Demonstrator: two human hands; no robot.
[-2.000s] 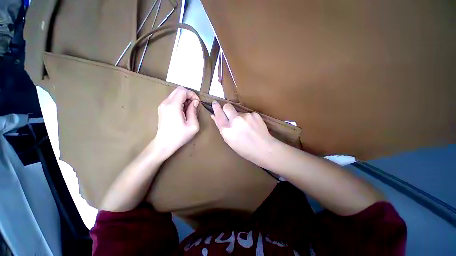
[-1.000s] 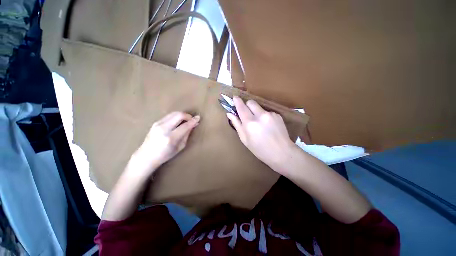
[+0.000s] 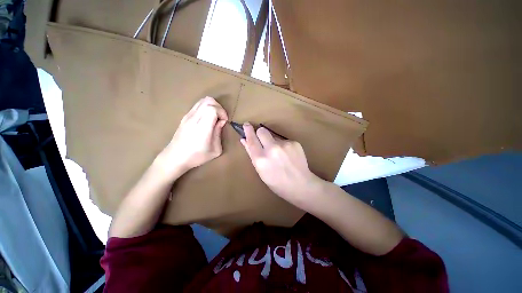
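Observation:
A large tan bag body panel (image 3: 114,114) lies in front of me, its stitched top edge running from upper left to right. A tan handle (image 3: 251,46) rises from that edge, partly cut off by the top of the view. My left hand (image 3: 200,134) has its fingertips pinched together at a stitched line below the handle end; any thread there is too fine to make out. My right hand (image 3: 277,157) holds dark thread snips (image 3: 238,130), their tip next to my left fingertips. The blades look closed.
A large orange-brown panel (image 3: 412,80) fills the upper right. More tan panels (image 3: 103,14) lie at the far left. White table surface (image 3: 378,167) shows at the right. A blue-grey surface (image 3: 475,240) is at the lower right. Pale cloth (image 3: 28,212) hangs over a dark frame at the left.
The snips were apart from my left hand and open one second ago; now their tip meets my left fingertips. My left hand has moved up, and the panel's top edge lies flatter, with its stitching showing.

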